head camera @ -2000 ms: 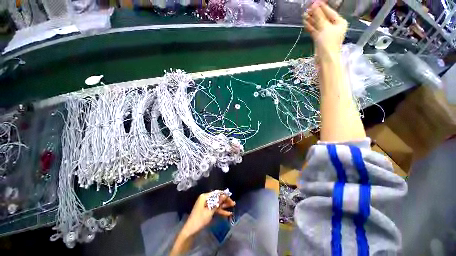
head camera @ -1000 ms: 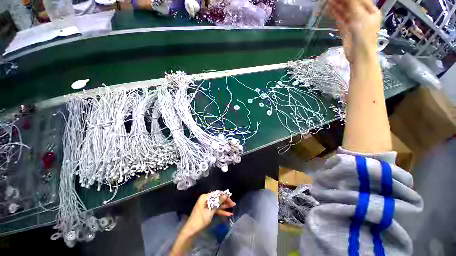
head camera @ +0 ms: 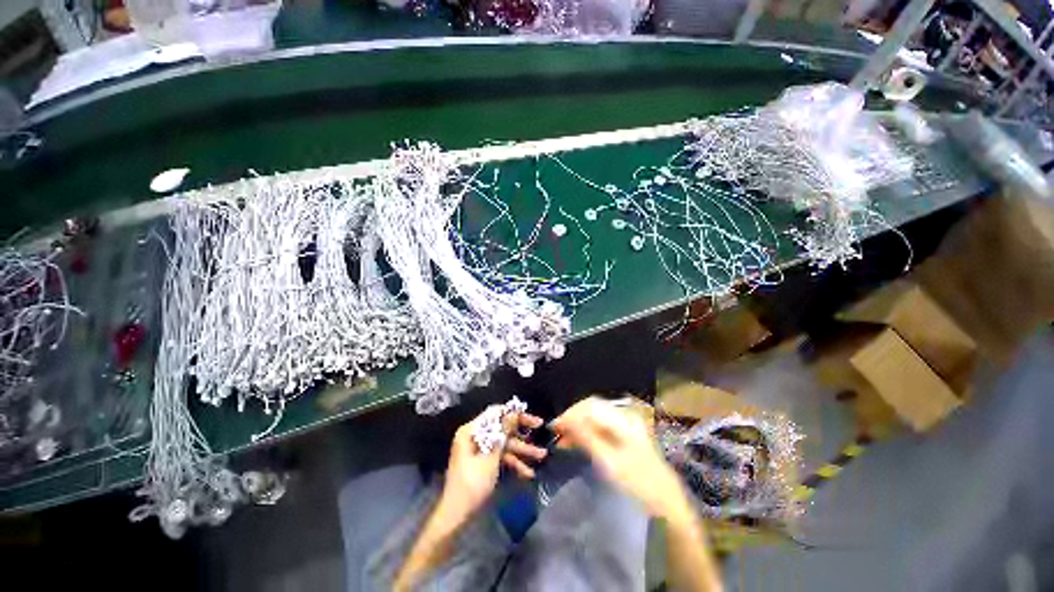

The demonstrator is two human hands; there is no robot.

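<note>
My left hand (head camera: 472, 458) is closed around a small bunch of white end pieces (head camera: 497, 426) above my lap. My right hand (head camera: 601, 437) is just right of it, fingers bent together near the bunch; whether they pinch a lead is too blurred to tell. Thick white cable bundles (head camera: 277, 289) lie side by side on the green bench at left-centre, their round ends over the near edge. Loose thin leads with small discs (head camera: 705, 231) lie at centre-right. More leads lie under a clear plastic bag (head camera: 826, 133) at the right.
A green conveyor belt (head camera: 462, 98) runs behind the bench, with a white disc (head camera: 169, 179) on it. An open carton of tangled leads (head camera: 728, 463) is beside my right knee. Brown cartons (head camera: 907, 376) stand at the right. A greyish tray (head camera: 110, 347) with red pieces is far left.
My right hand has come down from the far right of the bench to beside my left hand. The white disc has moved left on the belt. The view has shifted slightly.
</note>
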